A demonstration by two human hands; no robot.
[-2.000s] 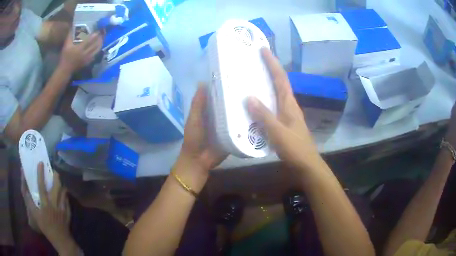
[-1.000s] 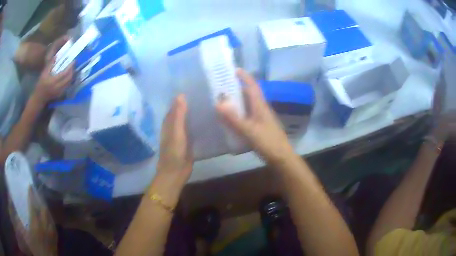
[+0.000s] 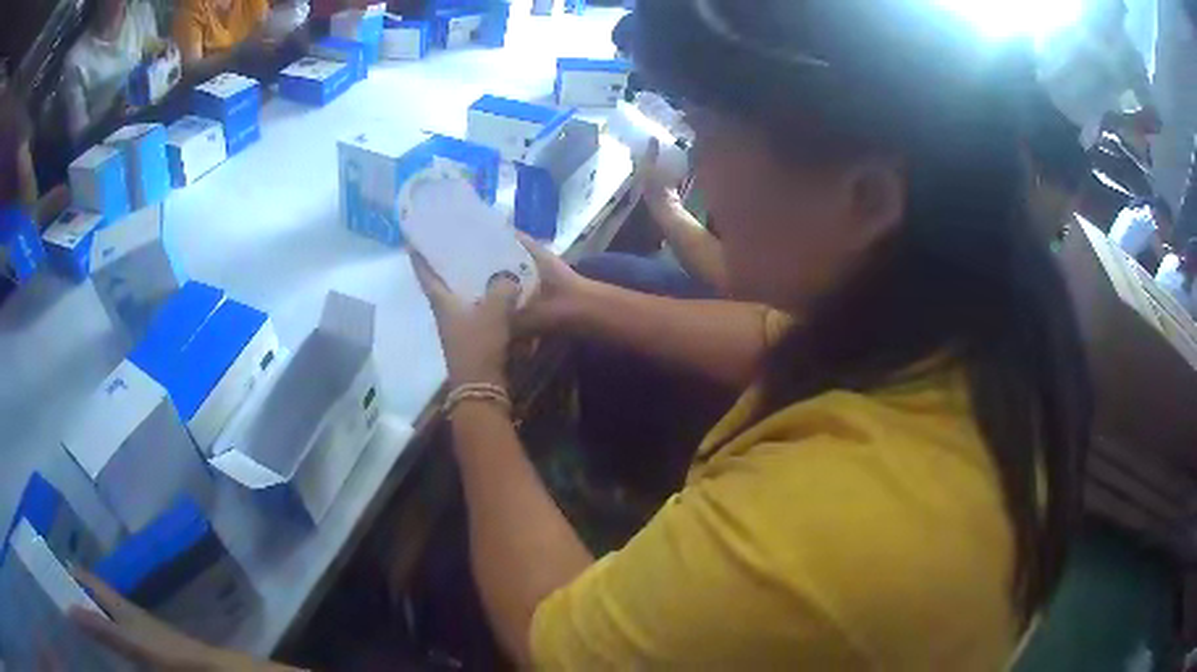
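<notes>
My right hand point(image 3: 151, 637) is at the bottom left, cut off by the picture's edge. Its fingers lie against a pale object with a white edge point(image 3: 57, 572), also cut off; I cannot tell whether this is a unit or a carton side, or how firmly it is held. A blue flap point(image 3: 47, 508) stands just behind it. My left hand is not in view. A carton with a blue top point(image 3: 155, 545) stands right beside my right hand.
An open carton point(image 3: 305, 418) and closed blue-and-white cartons point(image 3: 197, 344) stand on the long white table point(image 3: 295, 184). A person in yellow point(image 3: 801, 525) sits close at right, holding a white oval unit point(image 3: 466, 240). More people and cartons are farther back.
The view has swung to the right. The white unit and both hands were central; now only my right hand shows at the lower left, and the neighbour in yellow fills the right side.
</notes>
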